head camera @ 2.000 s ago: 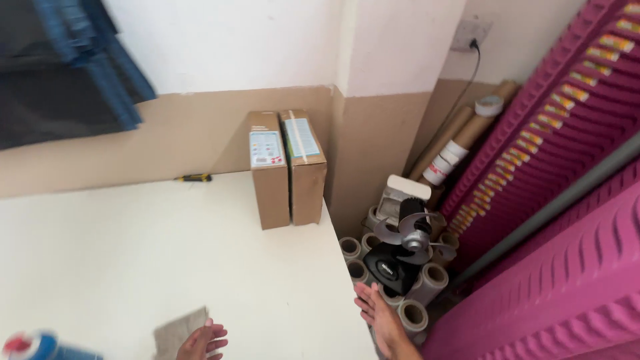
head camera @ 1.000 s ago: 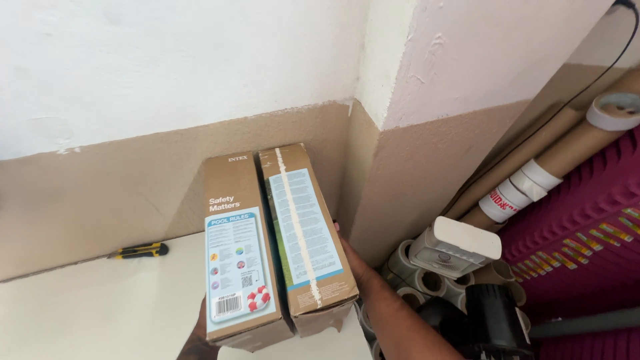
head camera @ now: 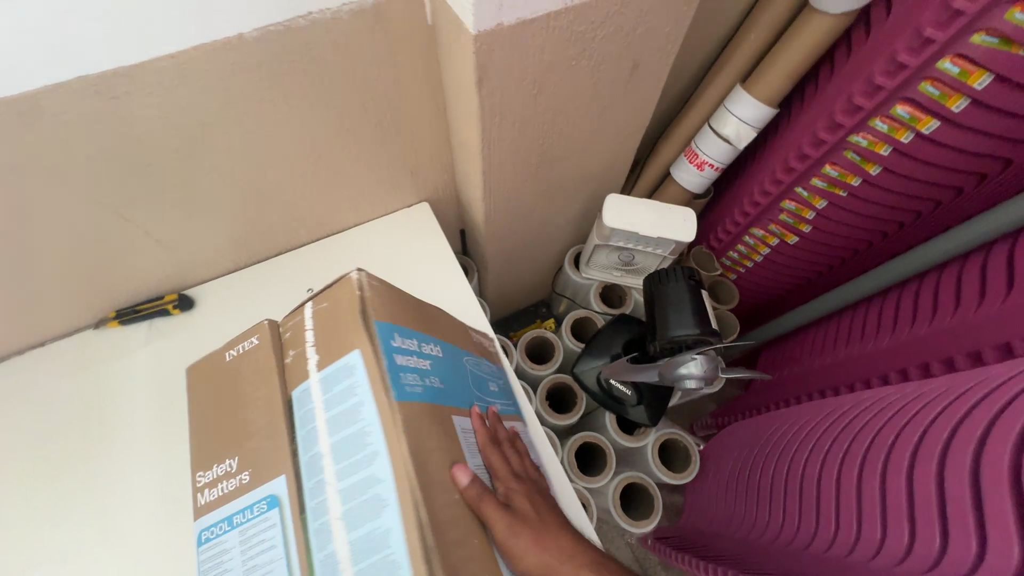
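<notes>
Two cardboard Intex pool boxes stand side by side on the white table, the left box (head camera: pixel 234 432) close against the right box (head camera: pixel 340 336). My right hand (head camera: pixel 512 488) lies with its fingers spread on the right side face of the right box, below its blue printed panel. The palm is against the cardboard and the fingers are not wrapped around anything. My left hand is out of the frame. Near the wall, a yellow and black utility knife (head camera: pixel 150 310) lies on the table, left of the boxes.
Beyond the right edge of the white table (head camera: pixel 384 232), upright rolls of plastic film (head camera: pixel 560 400) stand on the floor. A black Mondial fan (head camera: pixel 640 368) and a small white air cooler (head camera: pixel 638 236) rest on them. Stacked magenta plastic items (head camera: pixel 872 472) and cardboard tubes (head camera: pixel 720 128) are at right.
The boxes were against the wall corner; they now stand nearer me, away from the wall. My left hand, seen at the left box one second ago, has left the view. The view has shifted right.
</notes>
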